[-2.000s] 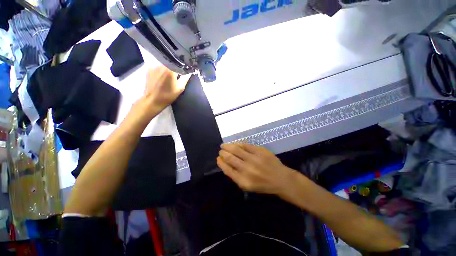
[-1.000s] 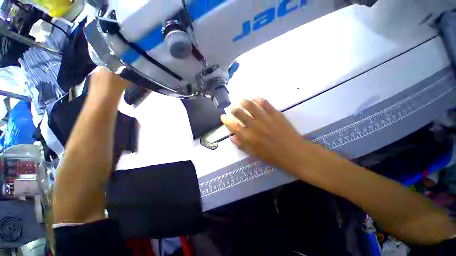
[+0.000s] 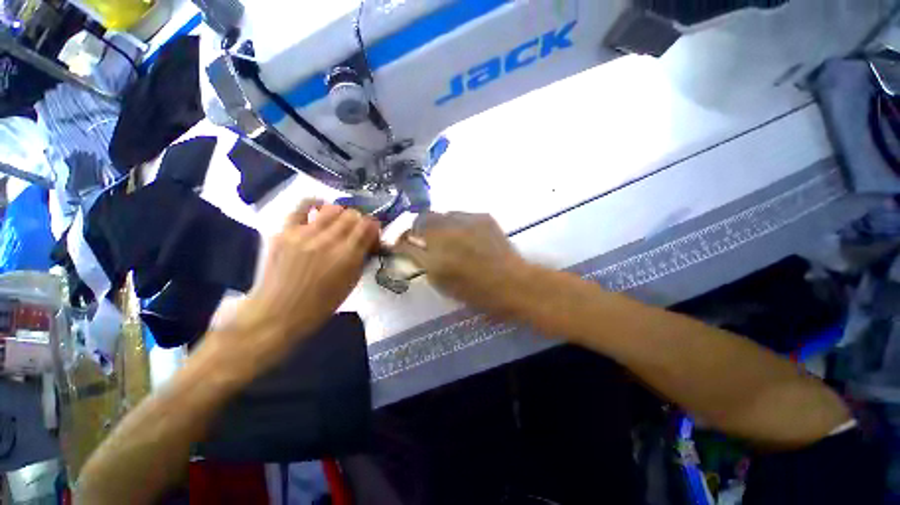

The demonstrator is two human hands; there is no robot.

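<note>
The white sewing machine (image 3: 474, 59) with blue "JACK" lettering stands over the white bed. My left hand (image 3: 321, 252) and my right hand (image 3: 459, 256) are together just in front of the presser foot (image 3: 380, 187), fingers bent and fingertips nearly meeting. A little dark material shows near the fingertips; what each hand holds is hidden by the fingers and blur. A small curved metal fitting (image 3: 392, 279) shows on the bed below the fingertips. A black cut piece (image 3: 306, 395) lies over the table's front edge, partly behind my left forearm.
Black pieces (image 3: 178, 242) lie heaped left of the needle, with another black piece (image 3: 259, 170) beside the machine head. A ruler strip (image 3: 632, 264) runs along the front edge. Grey cloth (image 3: 854, 128) with dark scissor handles lies at the right.
The long black piece under the foot two seconds ago no longer shows there. My left hand has come back from the left heap to the foot, and my right hand has moved slightly left.
</note>
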